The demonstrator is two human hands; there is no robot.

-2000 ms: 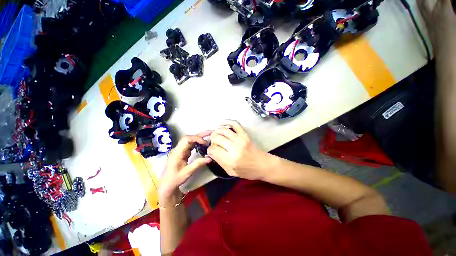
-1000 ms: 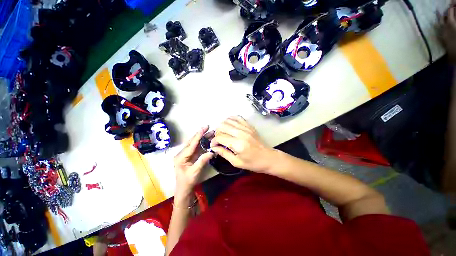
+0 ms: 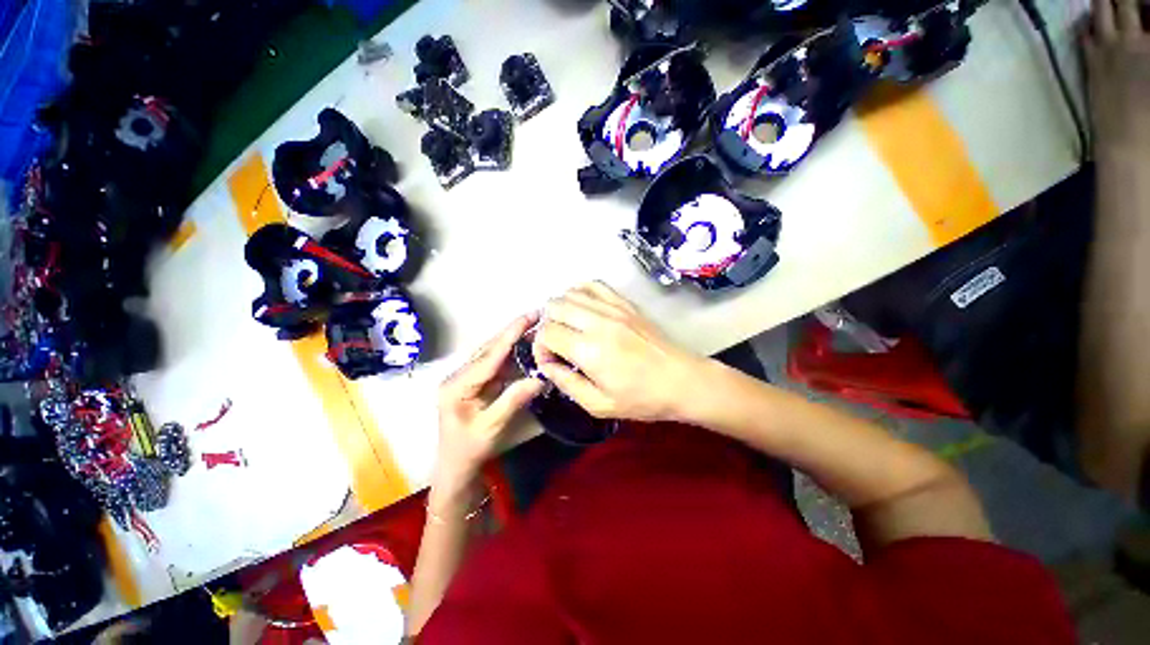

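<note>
A black housing [image 3: 576, 420] is at the bench's front edge, between my hands and partly covered by them. My left hand [image 3: 479, 393] holds its left side with thumb and fingers. My right hand [image 3: 603, 357] is over its top, with the fingertips pinched at the rim. What the right fingertips pinch is hidden. The inside of this housing is mostly hidden.
Camera modules [image 3: 489, 137] lie clustered mid-bench. Black housings with white discs [image 3: 376, 331] stand at the left on orange tape. Fitted housings [image 3: 706, 239] stand at the right. Wire leads [image 3: 114, 441] are heaped far left. Another person's arm [image 3: 1120, 252] is at the right edge.
Compared with two seconds ago, my left hand has shifted right and sits closer around the housing. My right hand stays over it with small finger movements. The view has shifted slightly.
</note>
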